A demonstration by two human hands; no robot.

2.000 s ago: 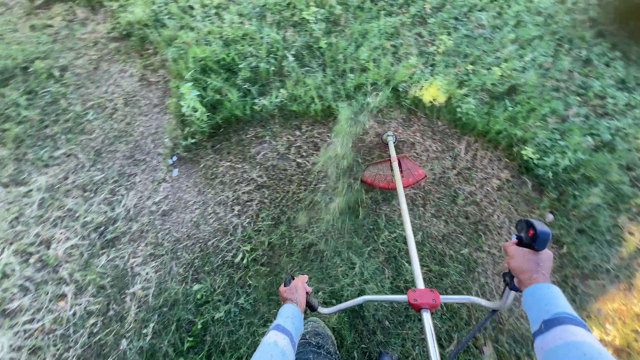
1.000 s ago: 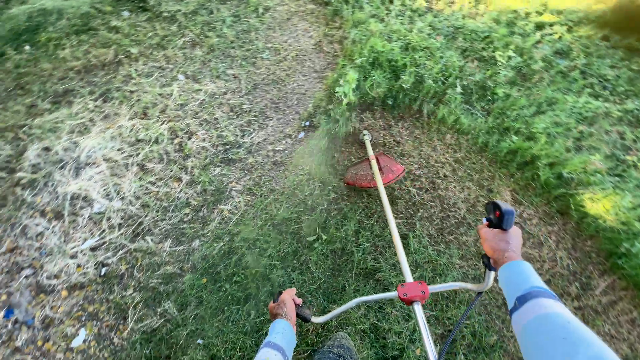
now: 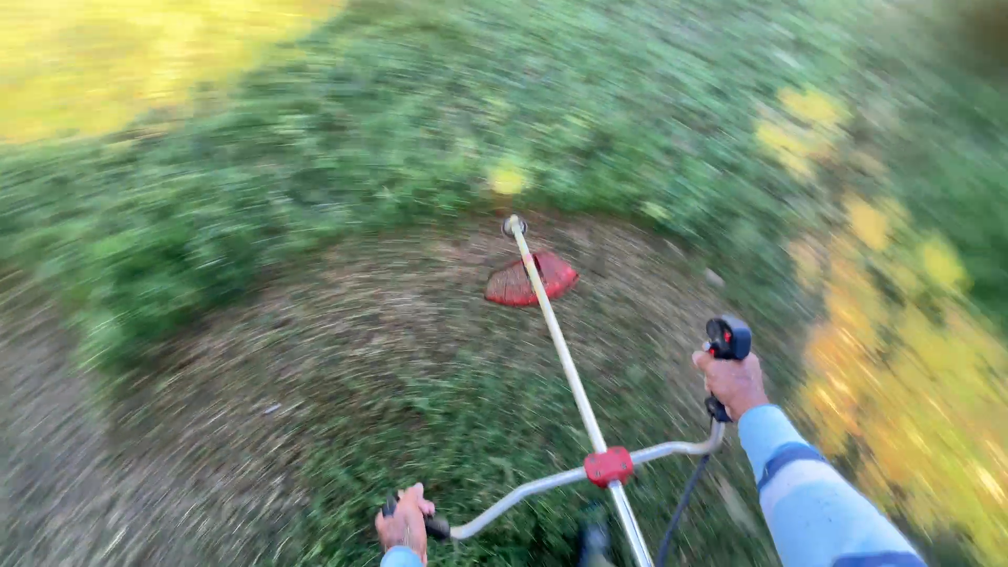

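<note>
A brush cutter with a metal shaft (image 3: 567,354) reaches forward over cut ground. My left hand (image 3: 405,520) is closed around the black grip at the left end of its handlebar (image 3: 520,492). At the right end, my right hand (image 3: 734,382) grips the upright control handle (image 3: 728,337). A red clamp (image 3: 609,467) joins handlebar and shaft. Near the far end sits the red guard (image 3: 531,279), just behind the cutter head (image 3: 514,227), which is at the border of standing green weeds. The cutting line or blade cannot be made out.
Low green weeds (image 3: 378,142) stand in a curved band ahead and to both sides. Short cut grass and dry clippings (image 3: 236,378) cover the ground nearer me. Bright sunlit patches lie at the upper left and right. A dark cable (image 3: 683,504) hangs below the right grip.
The view has swung right, so the cutter head now lies against the standing weeds rather than beside the dry strip seen a second ago. Both hands have kept their hold.
</note>
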